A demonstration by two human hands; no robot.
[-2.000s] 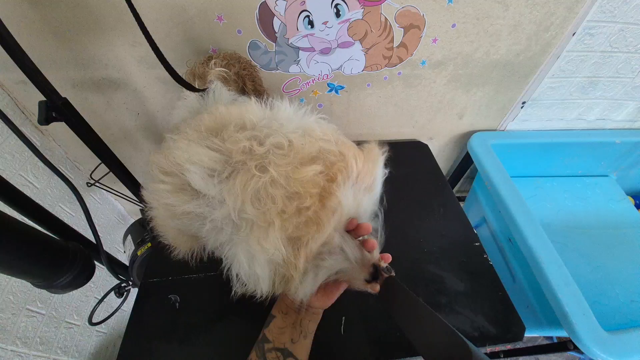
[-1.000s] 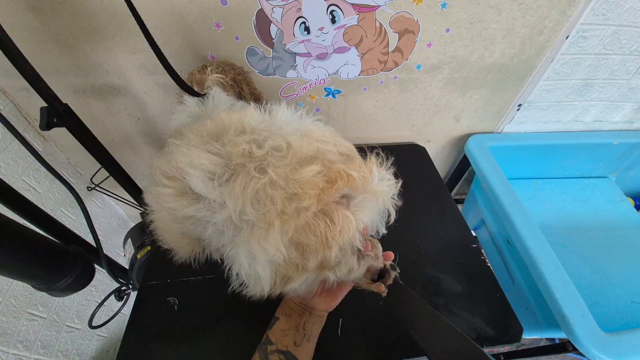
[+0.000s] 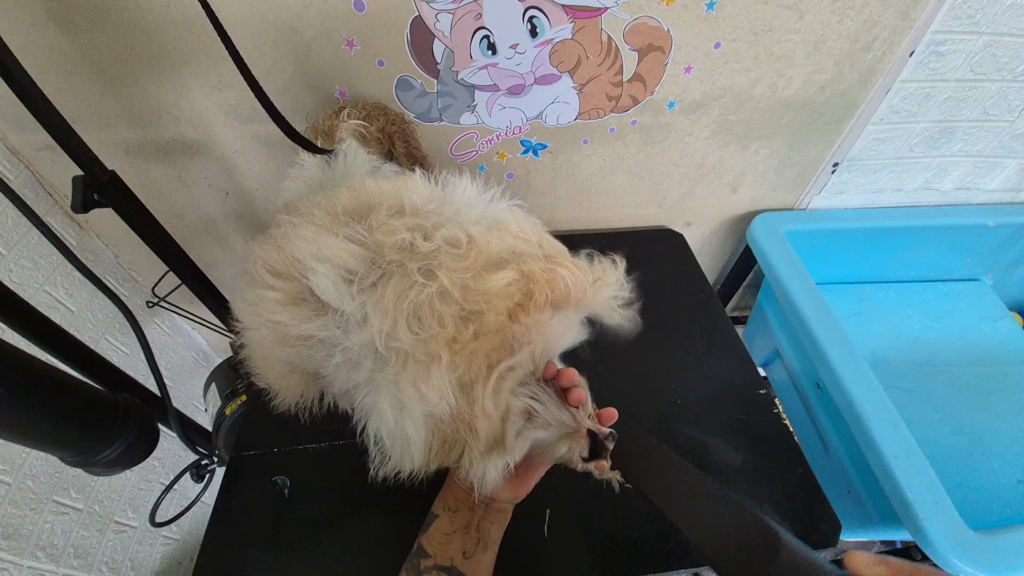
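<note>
A dog with long, curly cream and white fur (image 3: 424,296) is on a black table (image 3: 704,384), its rump toward the right. My left hand (image 3: 532,456), on a tattooed forearm, is closed around one of its paws (image 3: 596,444) from below, with fingertips showing on the far side. Dark pads show on the paw. A long black tool (image 3: 720,500), its exact kind unclear, reaches from the lower right to beside the paw. My right hand (image 3: 892,564) is at its near end, mostly cut off by the bottom edge.
A black cord (image 3: 256,92) runs down to the dog's brown-furred end (image 3: 372,132), against a wall with a cat sticker (image 3: 520,72). Black poles (image 3: 120,192) and a thick black tube (image 3: 72,416) are at left. A blue plastic tub (image 3: 840,344) stands at right.
My left fingers, hidden behind the paw one second ago, now show curled around it. The fluffy fur at the dog's rump has shifted and sticks out farther from the held paw.
</note>
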